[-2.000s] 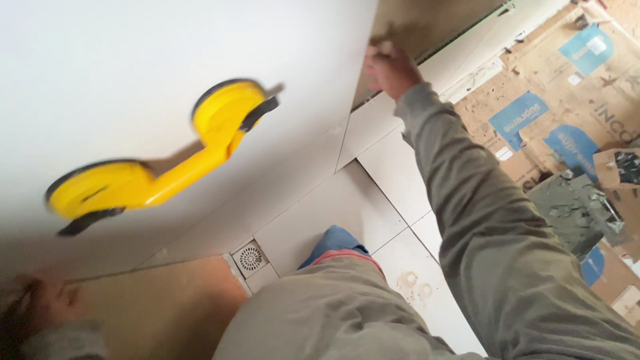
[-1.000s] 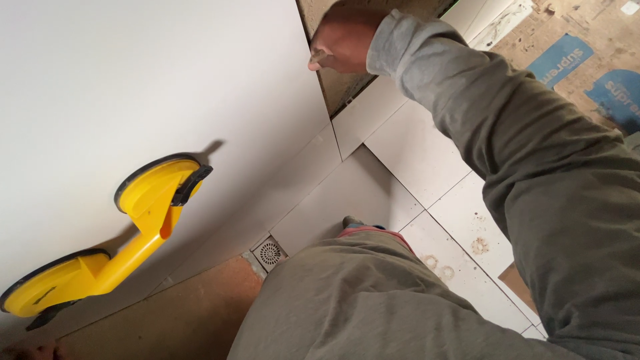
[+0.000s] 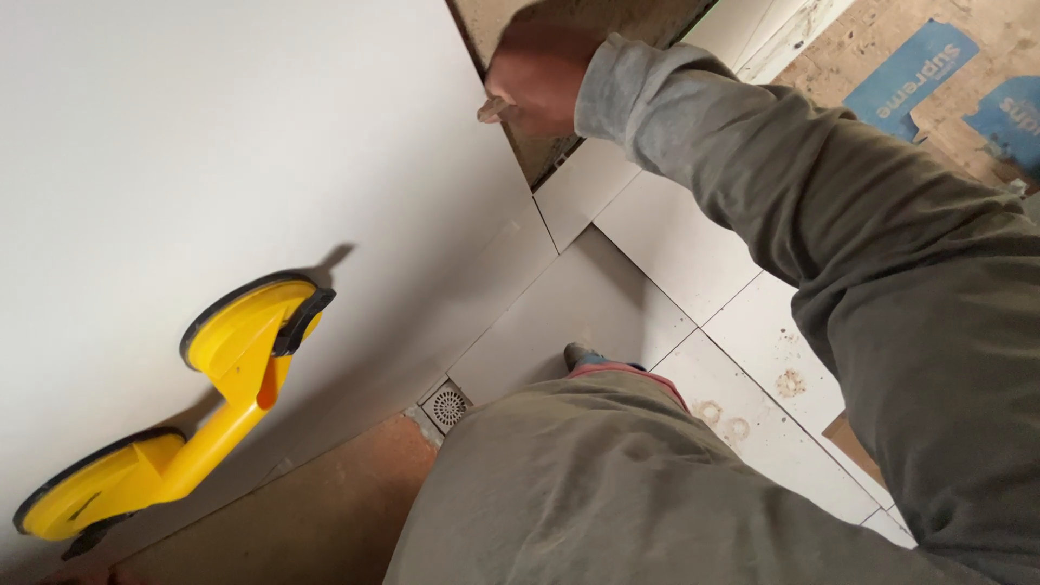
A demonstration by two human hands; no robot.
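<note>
A large white tile panel [image 3: 325, 146] stands on the left, with a yellow double suction-cup lifter [image 3: 219, 431] stuck to its face. My right hand [image 3: 540, 81] is at the panel's right edge near the top, a fingertip over the front face and the other fingers partly hidden. At the bottom left corner only a sliver of my left hand [image 3: 122, 577] shows, by the panel's lower edge; its fingers are cut off. Nothing touches the lifter's handle.
White floor tiles [image 3: 772, 439] lie below, some bearing dusty marks. A square drain grate [image 3: 448, 405] sits by the panel's foot, next to bare brownish surface [image 3: 325, 496]. My shoe [image 3: 581, 354] is on the floor. Cardboard covering [image 3: 861, 57] with blue printed patches lies at the upper right.
The view has shifted, and the panel and lifter now sit lower and farther left in it. My left hand has mostly left the frame. My right hand remains by the panel's edge.
</note>
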